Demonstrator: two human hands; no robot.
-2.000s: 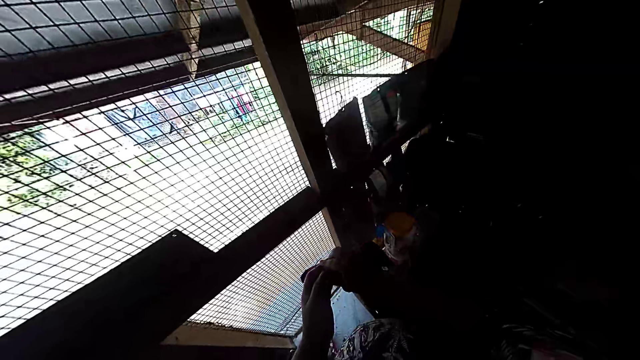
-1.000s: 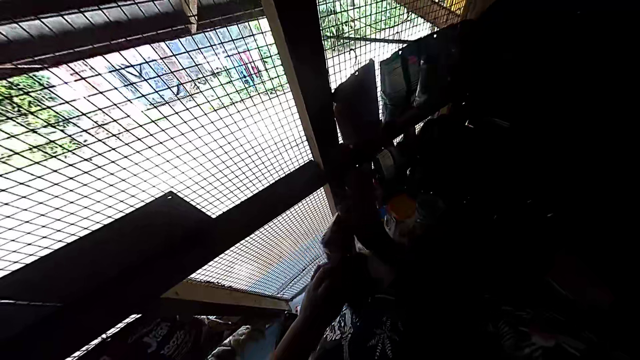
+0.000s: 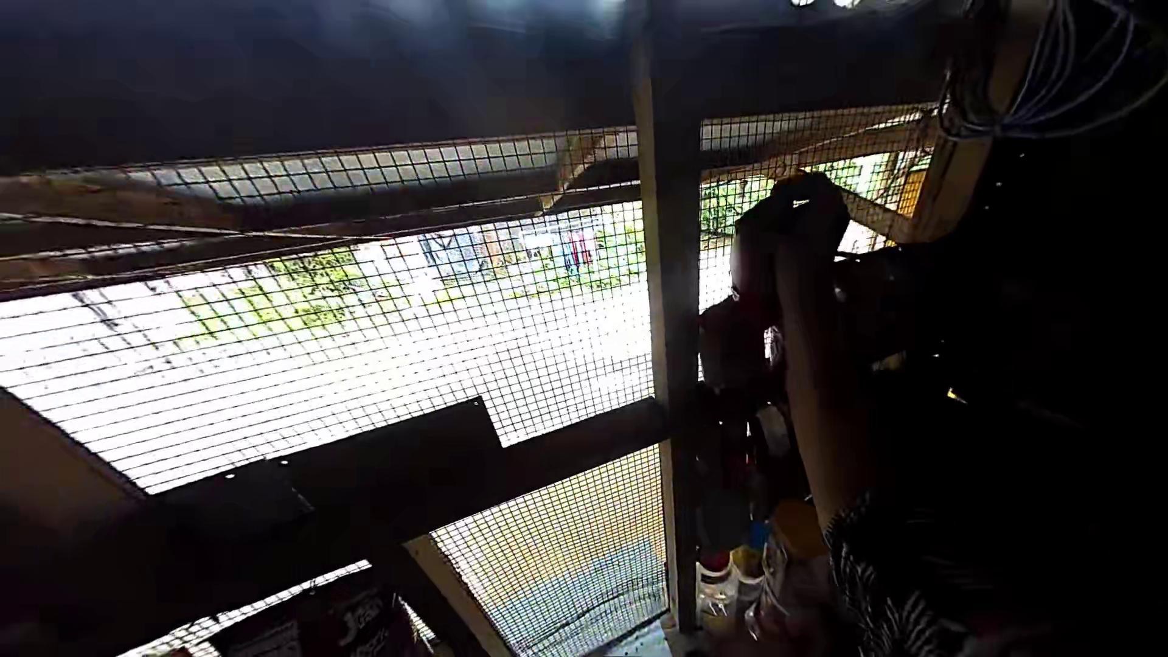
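Both of my hands are raised close together in front of the wire mesh point(image 3: 547, 347), to the right of the upright wooden post point(image 3: 673, 274). My left hand point(image 3: 766, 242) is a dark shape above the bare forearm, which rises from a patterned sleeve point(image 3: 876, 575). Against it, or just beside it, is my right hand point(image 3: 826, 214), almost black against the light. A small bright gap shows between the fingers. Whether they pinch a small thing cannot be told. Dark things, too dim to name, hang just below the hands.
A horizontal wooden beam point(image 3: 575, 465) crosses below the mesh, with a dark flat panel point(image 3: 411, 447) on it. Jars point(image 3: 716, 584) stand at the lower right of the post. Looped cable point(image 3: 1049, 100) hangs at the upper right. Dark packets point(image 3: 356, 625) with writing are at the lower left.
My hands have risen from low beside the post to high in front of the mesh on its right. The view has tilted upward, bringing the cable into sight.
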